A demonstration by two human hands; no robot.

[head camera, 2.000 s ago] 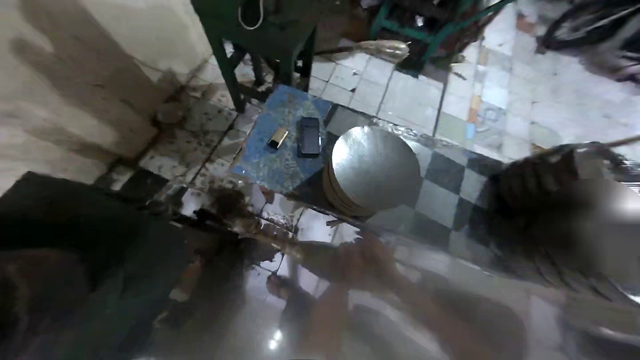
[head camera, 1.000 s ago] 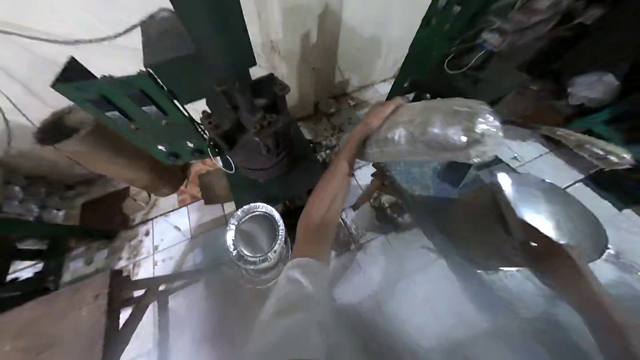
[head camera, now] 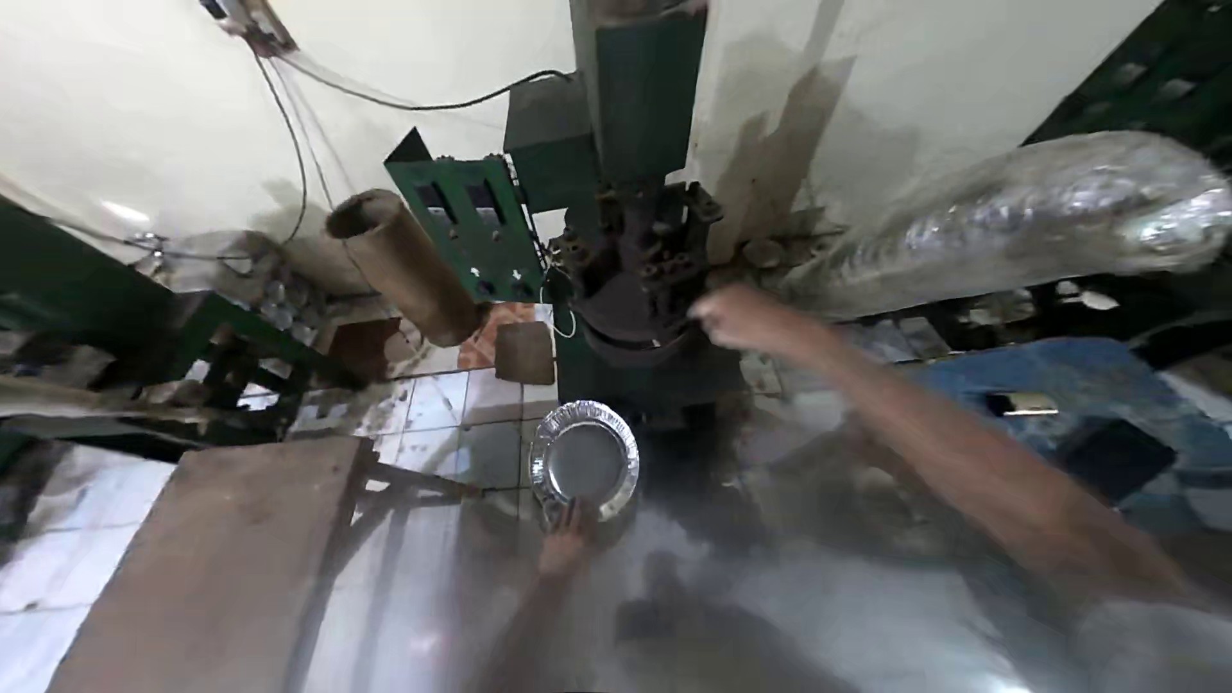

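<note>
A round aluminium foil container [head camera: 587, 462] with a crimped rim lies at the lower centre, at the dark metal sheet's left side. My left hand [head camera: 566, 539] grips its near rim, fingers over the edge. My right hand [head camera: 733, 318] is at the right side of the press's round dark die [head camera: 640, 318], its fingers curled and blurred; whether it holds anything cannot be told. Behind it stands the green press [head camera: 645, 106] with its control panel [head camera: 474, 226]. A long stack wrapped in clear plastic [head camera: 1039, 226] leans at the right, beyond my right forearm.
A brown cardboard tube [head camera: 409, 269] stands left of the press. A wooden bench [head camera: 221, 558] is at the lower left, green machine framing [head camera: 87, 279] behind it. At right, a blue worn surface [head camera: 1039, 371] bears a dark phone-like object [head camera: 1116, 457] and a small yellowish object [head camera: 1022, 404].
My left hand has left the plastic-wrapped stack and is now on the foil container. My right hand has moved from the shiny round metal discs to the press. The view has swung left.
</note>
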